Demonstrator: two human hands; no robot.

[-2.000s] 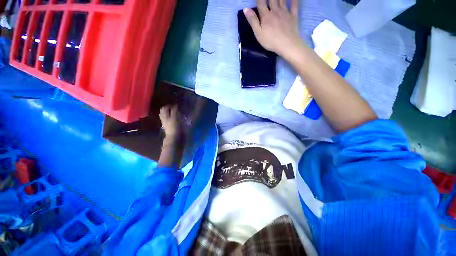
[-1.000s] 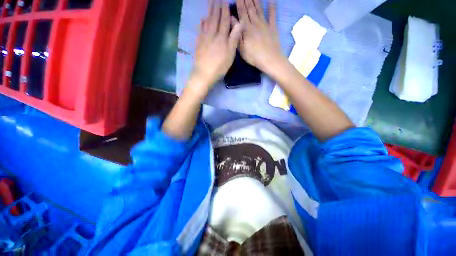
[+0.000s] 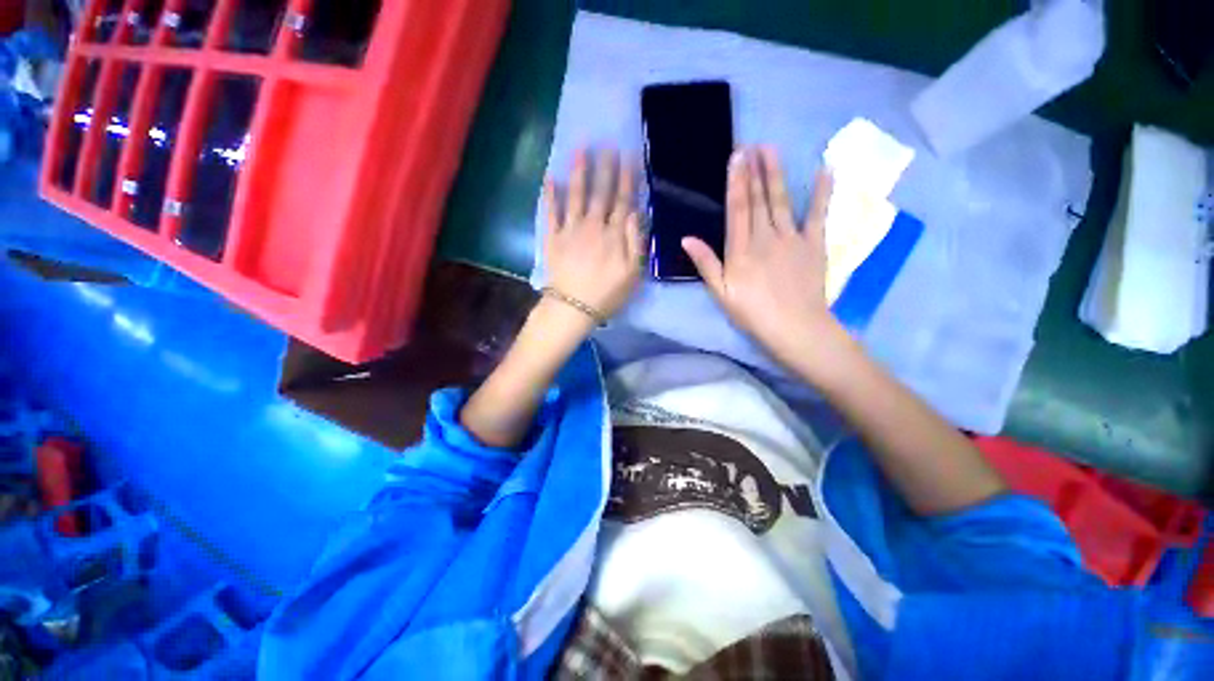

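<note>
A glossy black phone (image 3: 688,166) lies upright in view on the pale ribbed mat (image 3: 992,293). My left hand (image 3: 594,240) is flat beside the phone's lower left side, fingers spread and empty. My right hand (image 3: 772,253) is flat at its lower right side, thumb near the glass, holding nothing. A white wipe (image 3: 865,160) lies right of my right hand, partly over a white and blue scraper card (image 3: 881,273). Whether film covers the glass, I cannot tell.
A red tray (image 3: 309,200) with black phones in its pockets stands at left. An open brown carton (image 3: 400,366) is below the bench edge. A translucent bottle (image 3: 1018,73) lies at the mat's far right. A white film stack (image 3: 1152,246) and a red tray (image 3: 1085,506) are at right.
My left hand has come from the carton onto the bench. Both hands were together over the phone a second ago and are now apart at its sides, uncovering it.
</note>
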